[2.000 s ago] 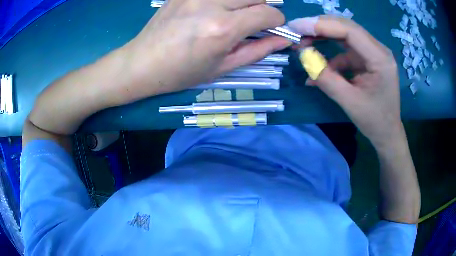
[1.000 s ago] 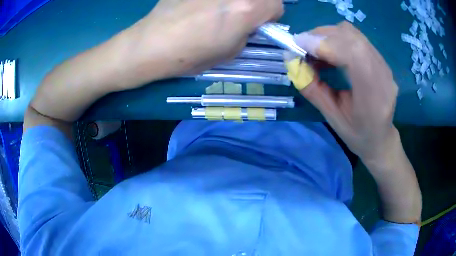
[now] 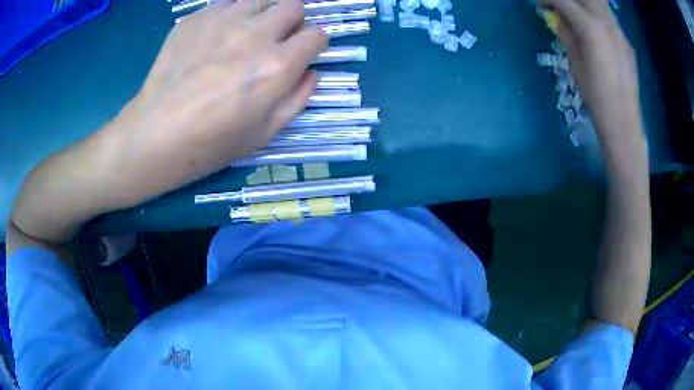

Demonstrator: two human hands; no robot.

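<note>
Several silver rods (image 3: 327,136) lie side by side in a row on the green mat. My left hand (image 3: 228,76) is over the row's left part, fingers curled down among the rods; whether it grips one is hidden. My right hand (image 3: 582,23) is at the top right, partly cut off by the edge, over the pile of small whitish plastic pieces (image 3: 565,99); its fingertips are not clear. A thinner-ended rod (image 3: 308,189) lies nearer me, beside the rod wrapped with yellow tape (image 3: 293,209) at the bench edge.
Pale tape strips (image 3: 284,173) lie between the row and the thinner-ended rod. More whitish pieces (image 3: 437,29) lie scattered at top centre. A blue tray (image 3: 46,27) is at upper left. The green bench mat's (image 3: 456,183) front edge runs across above the wearer's lap.
My right hand has moved away from the left hand to the far right, over the pile. My left hand has moved left and down over the row. The view has shifted, showing more rods.
</note>
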